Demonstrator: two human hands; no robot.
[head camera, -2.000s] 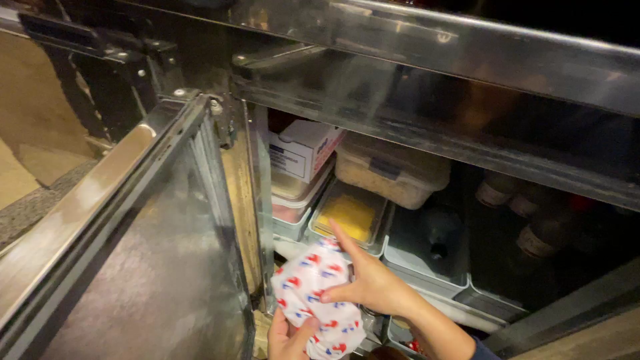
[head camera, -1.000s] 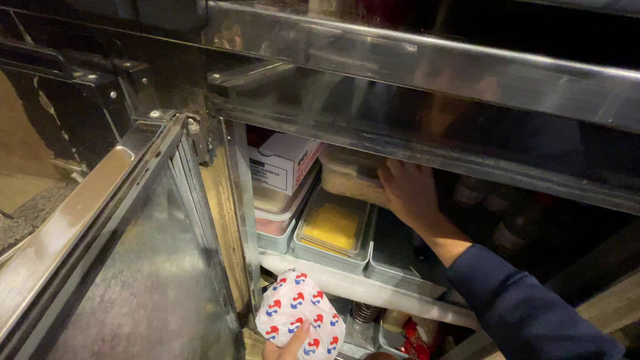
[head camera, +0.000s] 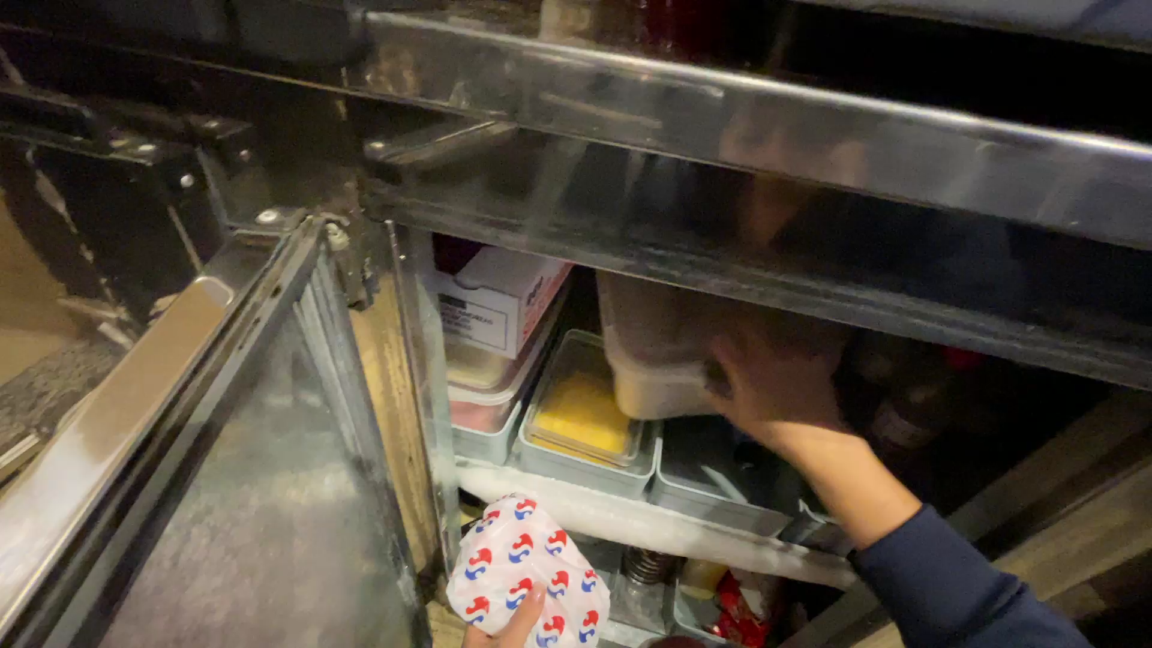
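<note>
My left hand (head camera: 513, 625) holds a white paper-wrapped package (head camera: 531, 576) printed with red and blue marks, low in front of the refrigerator opening. Inside the refrigerator, my right hand (head camera: 774, 378) is at the right side of a translucent plastic container (head camera: 657, 351), its fingers partly lost in shadow. That container sits tilted beside a clear-lidded tub with yellow contents (head camera: 585, 414). Further left, a white printed cardboard box (head camera: 504, 297) rests on a lidded tub with pinkish contents (head camera: 481, 414).
The open refrigerator door (head camera: 243, 504) stands at the left. A steel counter edge (head camera: 720, 90) runs above the opening. A frosted shelf edge (head camera: 630, 513) crosses below the tubs, with a red packet (head camera: 740, 612) beneath it. Dark bottles (head camera: 900, 414) stand at the right.
My right hand has left the wrapped package and reached into the refrigerator. The translucent container has shifted and tilted since one second ago. My left hand still holds the package.
</note>
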